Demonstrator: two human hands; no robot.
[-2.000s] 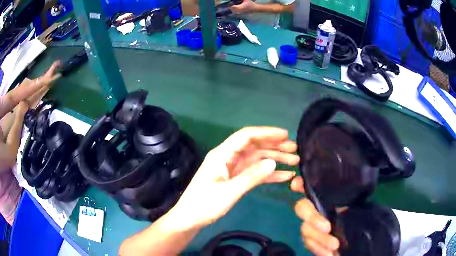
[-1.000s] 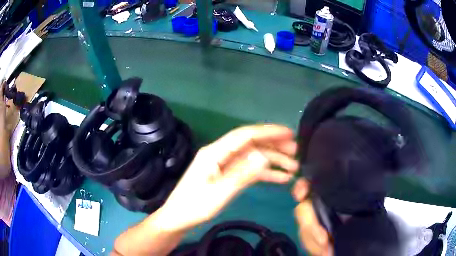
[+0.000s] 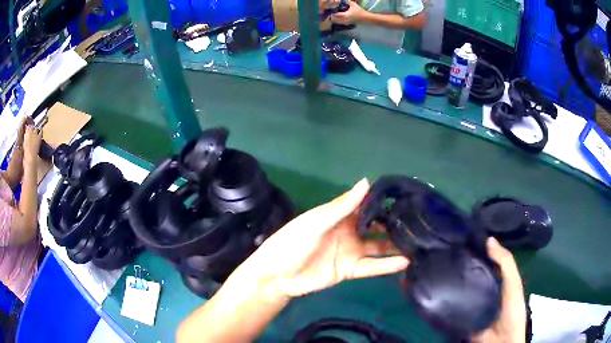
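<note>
Black headphones (image 3: 435, 234) are held between both hands in front of me, the outer face of one round cup turned up at the lower right. My left hand (image 3: 335, 244) grips their left end, thumb along the near side. My right hand (image 3: 508, 295) holds the cup from the right, partly hidden behind it. Another black headphone part (image 3: 512, 221) lies on the green surface just behind my right hand. A tall pile of black headphones (image 3: 201, 214) stands left of my hands.
A second headphone pile (image 3: 100, 221) lies on white sheet at far left, near a tag with binder clip (image 3: 141, 299). A headband arc (image 3: 348, 329) shows at the bottom edge. A green post (image 3: 164, 80), spray can (image 3: 462, 75) and two other people's arms are farther off.
The headphones have been turned and lowered, with the band no longer raised. My left hand has closed on them. The view has shifted, and a person's hands show again at the far ledge.
</note>
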